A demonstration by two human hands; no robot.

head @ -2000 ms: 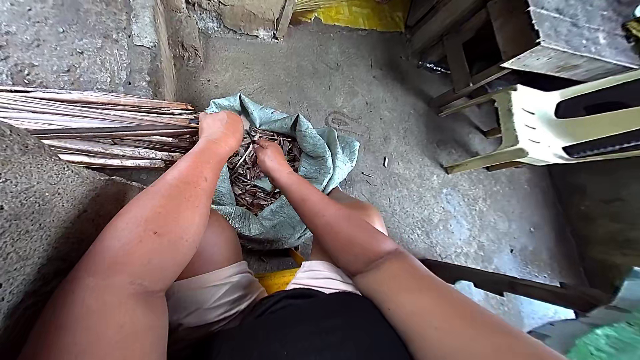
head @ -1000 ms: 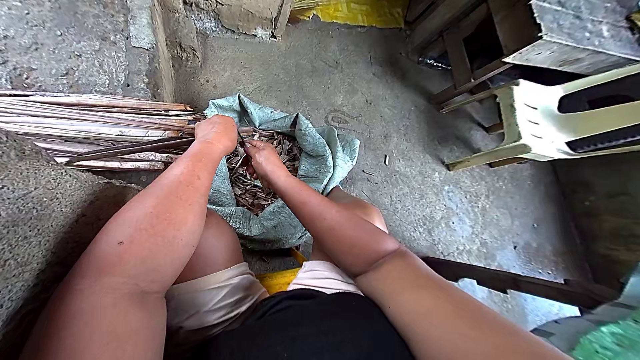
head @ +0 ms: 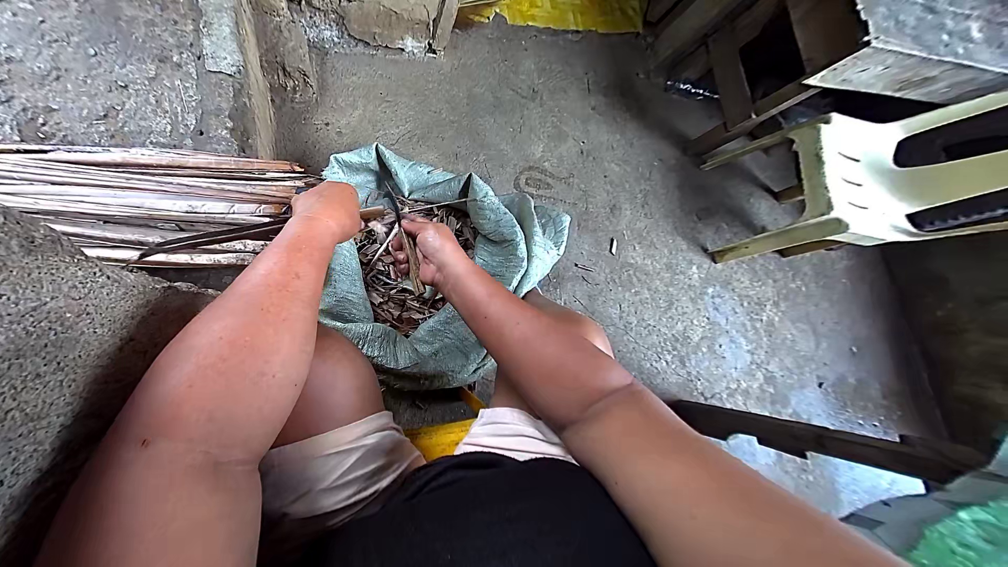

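Observation:
My left hand (head: 327, 211) is closed around a dark, narrow dried leaf strip (head: 209, 238), which trails to the left; a short brown end pokes out on its right side. Close by on the right, my right hand (head: 425, 250) grips a slim tool with a dark, curved blade (head: 393, 193), seemingly a knife; a brown strip hangs down past the fingers. Both hands are over the mouth of a green woven sack (head: 453, 350), which holds brown plant scraps (head: 398, 303). Beside the left hand lies a bundle of long dried stalks (head: 142, 185). The fingers of my left hand are mostly hidden.
Rough concrete ledges (head: 71, 339) border the left side. A cream plastic chair (head: 854, 177) and a wooden table (head: 921, 63) stand at the right. Small scraps lie on the concrete floor (head: 661, 315). The sack stands between my knees, with something yellow beneath me.
The dark strip now angles lower at its left end than one second ago; two seconds ago it was not plainly visible. The right hand has shifted slightly down and right from one second ago.

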